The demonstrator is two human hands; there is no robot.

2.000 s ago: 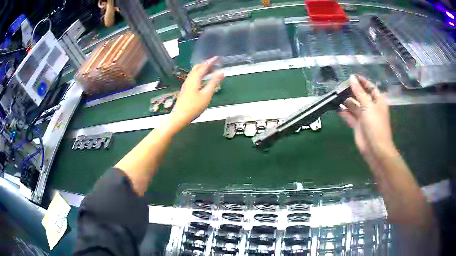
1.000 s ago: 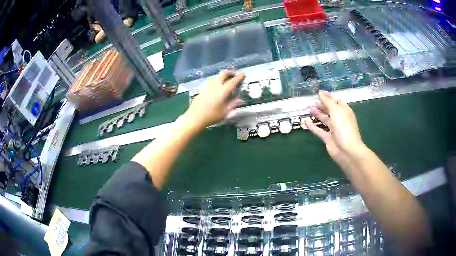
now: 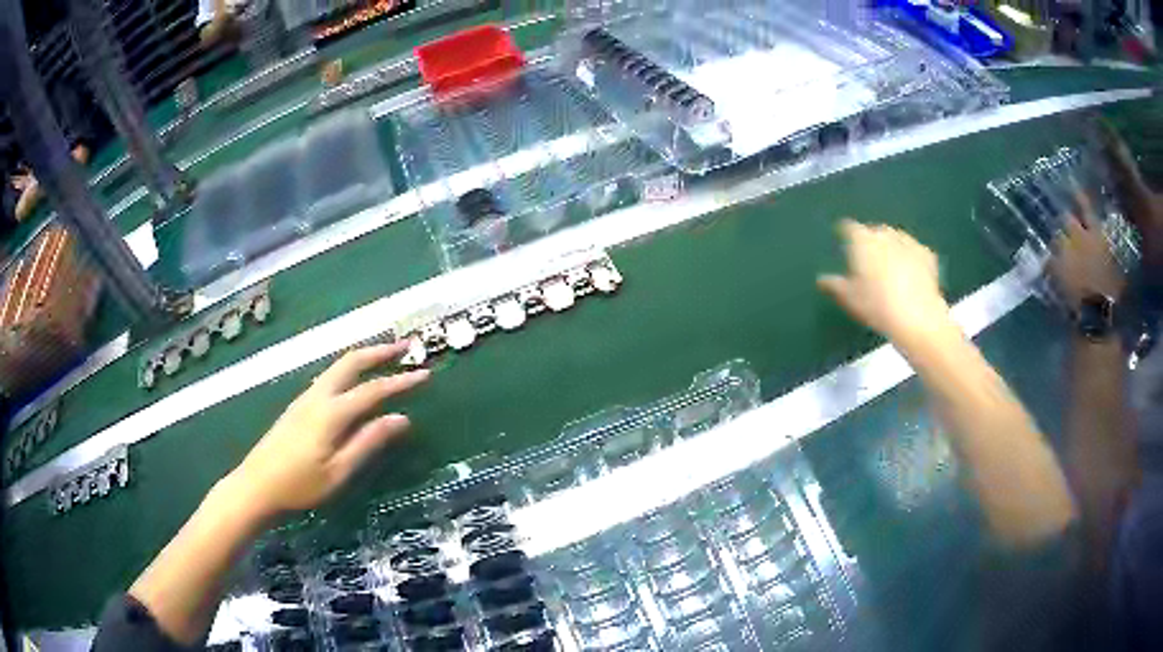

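A metal strip holder (image 3: 510,313) with a row of pale round components lies on the green belt in front of me. My left hand (image 3: 313,439) is at its left end, fingers spread; whether the fingertips touch it is unclear. My right hand (image 3: 886,280) is over the belt to the right, slightly blurred, fingers bent, with nothing visible in it. The clear blister tray (image 3: 689,560) lies at the near edge, with dark parts in its left columns and clear slots at right.
More metal holders (image 3: 204,338) lie at the left. Clear trays (image 3: 536,140), cloudy ribbed covers (image 3: 293,191) and a red bin (image 3: 469,59) are beyond the belt. At the right, another person's hands (image 3: 1087,261) are at a clear tray (image 3: 1020,204). Grey posts (image 3: 83,166) stand far left.
The view has turned right, bringing the other person's hands into sight. The dark strip in my right hand two seconds ago is gone from it. My hands are now farther apart.
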